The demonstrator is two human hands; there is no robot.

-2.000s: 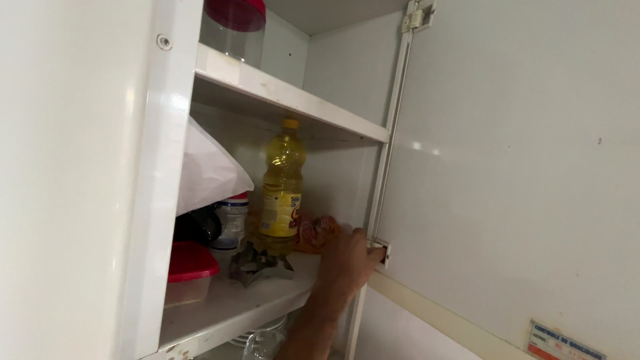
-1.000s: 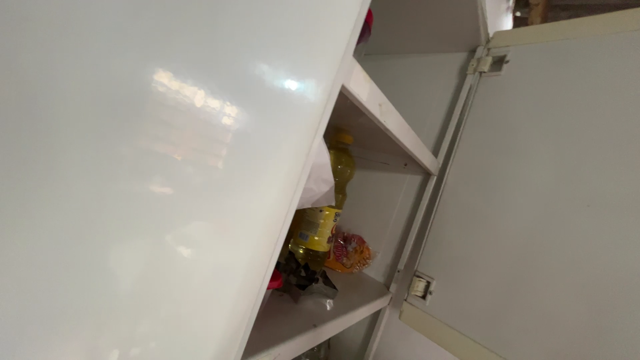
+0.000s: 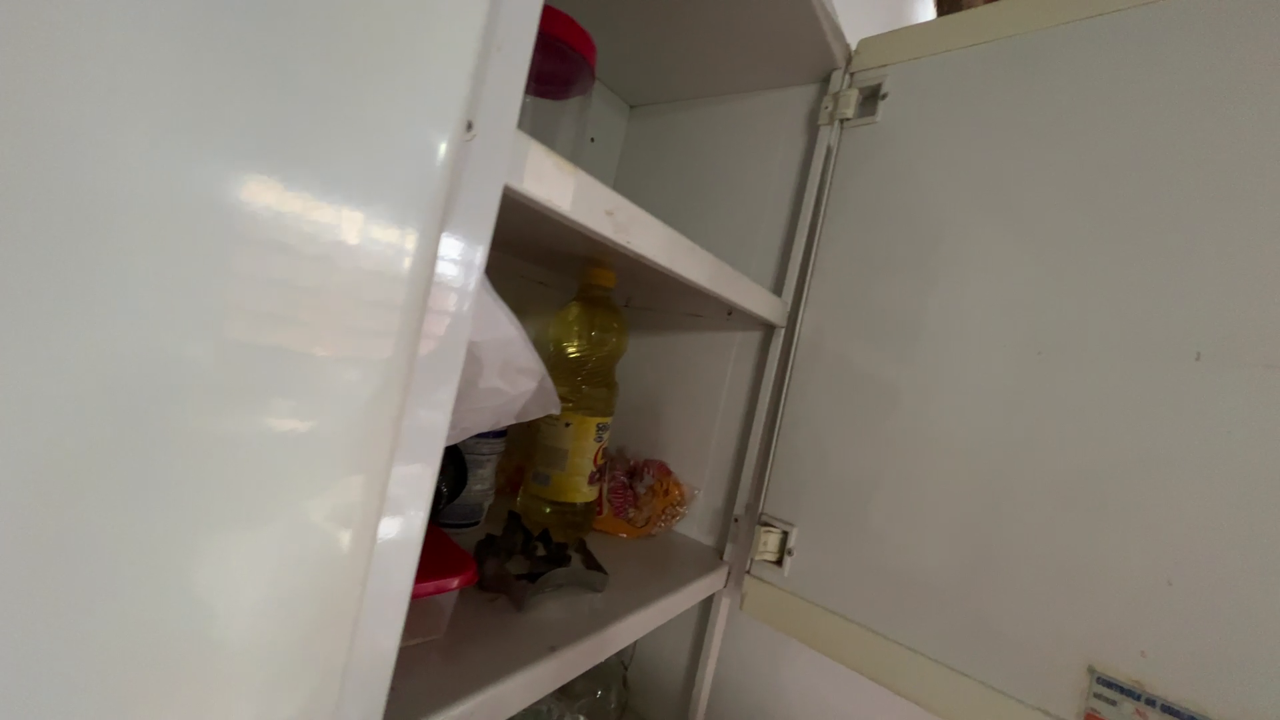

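Observation:
Neither of my hands shows in the head view. A plastic bottle of yellow oil [image 3: 575,400] with a yellow cap stands on the middle shelf [image 3: 640,610] of a white cabinet. Touching or close to its right side lies an orange and red plastic packet [image 3: 645,497]. Metal cutters [image 3: 540,565], or similar bent metal pieces, lie in front of the bottle. A container with a red lid [image 3: 443,565] sits at the shelf's left, partly hidden by the cabinet frame. Behind it are a jar [image 3: 478,480] and a dark rounded thing. White paper or a bag [image 3: 500,370] juts out above them.
The cabinet door [image 3: 1020,350] stands open at the right on two hinges, with a printed sticker [image 3: 1140,695] low on it. A glossy white panel [image 3: 220,400] fills the left. A red-lidded jar [image 3: 560,60] is on the upper shelf; glassware [image 3: 590,692] shows below.
Two seconds ago a hand reached to the cabinet's right edge by the lower hinge; it is out of view now. The view has swung and tilted.

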